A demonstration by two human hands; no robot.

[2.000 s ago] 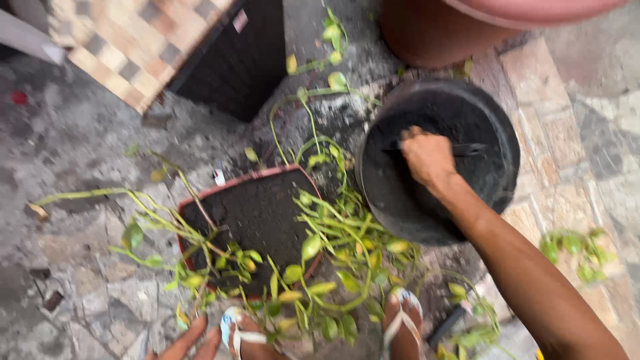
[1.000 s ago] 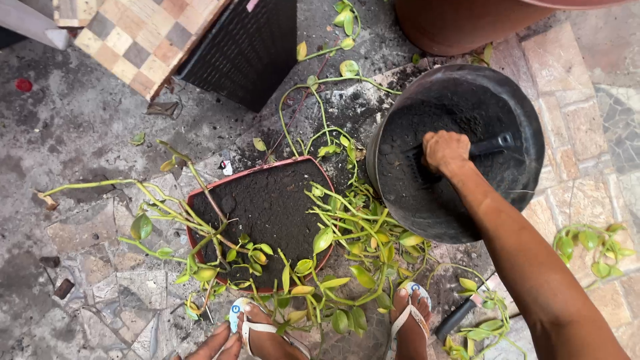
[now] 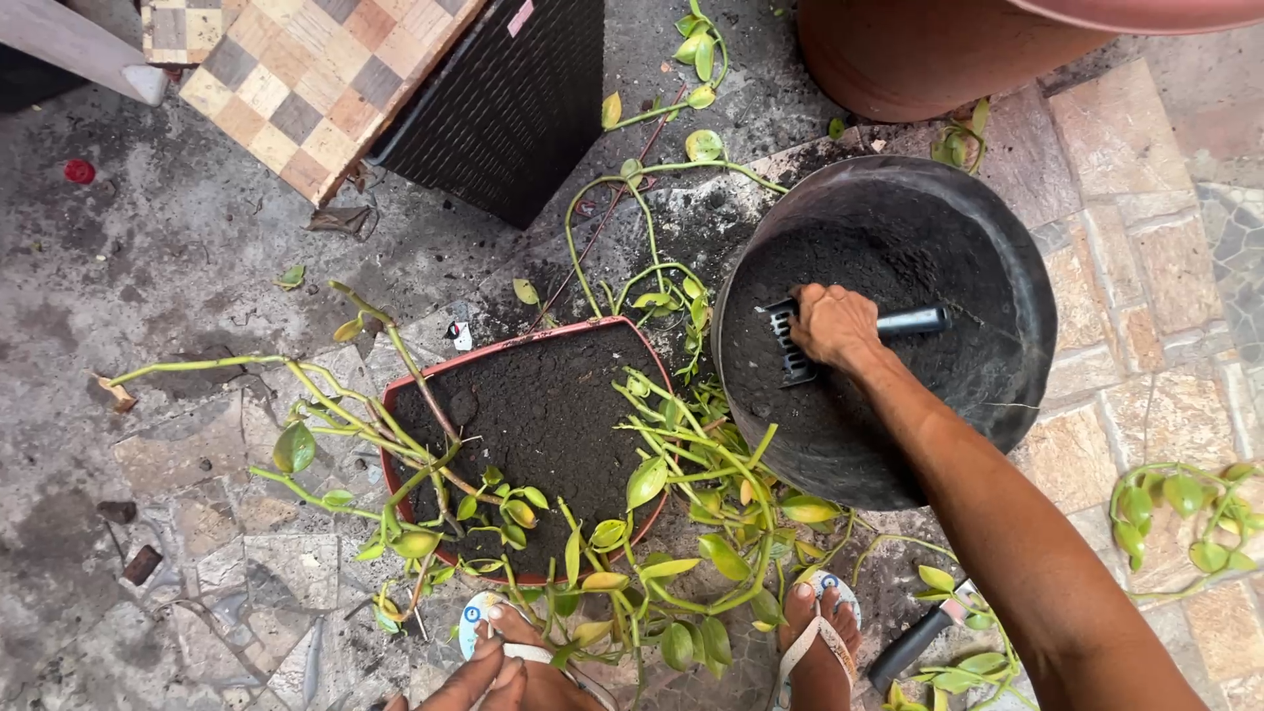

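Note:
My right hand (image 3: 834, 324) grips a black slotted hand scoop (image 3: 790, 346) near its head, its handle pointing right, inside a large round black tub (image 3: 1027, 296) of dark soil (image 3: 820, 247). At the bottom edge, my left hand (image 3: 474, 686) shows only partly, near my foot; I cannot make out anything in it. A terracotta-coloured planter (image 3: 523, 341) full of dark soil sits left of the tub. Green vine cuttings (image 3: 731, 553) lie over its left and front edges and between it and the tub.
A checkered wooden top (image 3: 326, 79) and a black woven-pattern box (image 3: 504, 109) stand upper left. A large terracotta-coloured pot (image 3: 918, 59) is behind the tub. A black-handled tool (image 3: 908, 647) lies by my right sandal (image 3: 820, 632). More vine (image 3: 1185, 513) trails on the stone paving at right.
My right hand has stayed in the tub. The scoop's slotted head shows plainly now to the left of the hand, over the soil.

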